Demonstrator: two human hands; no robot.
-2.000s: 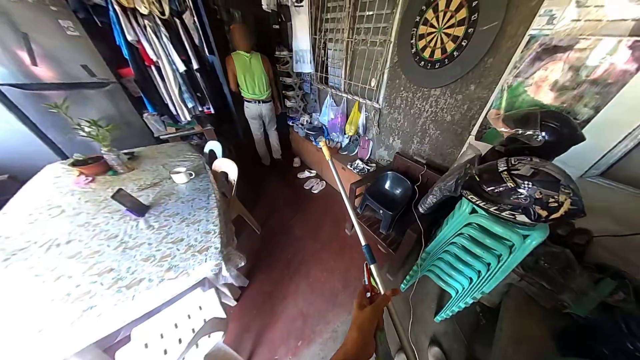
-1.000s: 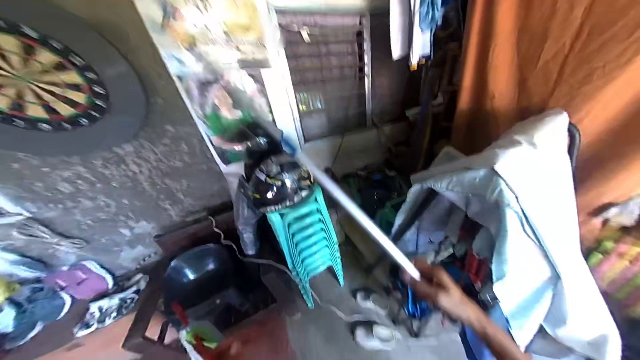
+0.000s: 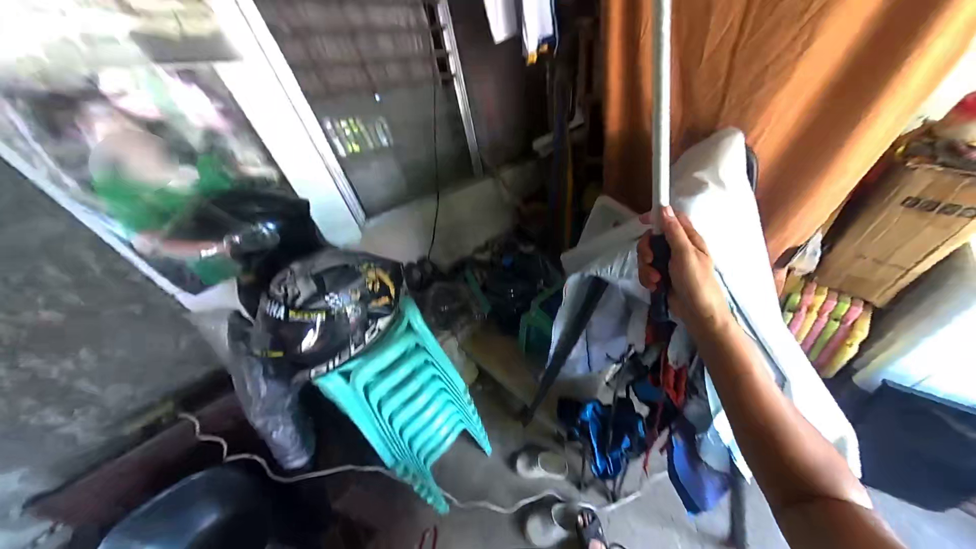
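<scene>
My right hand is closed around the dark grip of a long metal pole, at right of centre. The pole stands nearly upright in the view and its far end runs out of the top edge. Behind the hand is a white cloth cover draped over a frame, with bags and straps hanging beneath. My left hand is out of the frame.
Stacked teal plastic stools hold a black patterned helmet. A pale cord crosses the floor near grey shoes. An orange curtain hangs behind; a cardboard box and a dark plastic chair stand at the sides.
The view has swung far to the right, away from the table and the person in green. The pole, slanting up to the left one second ago, is now nearly upright in the view.
</scene>
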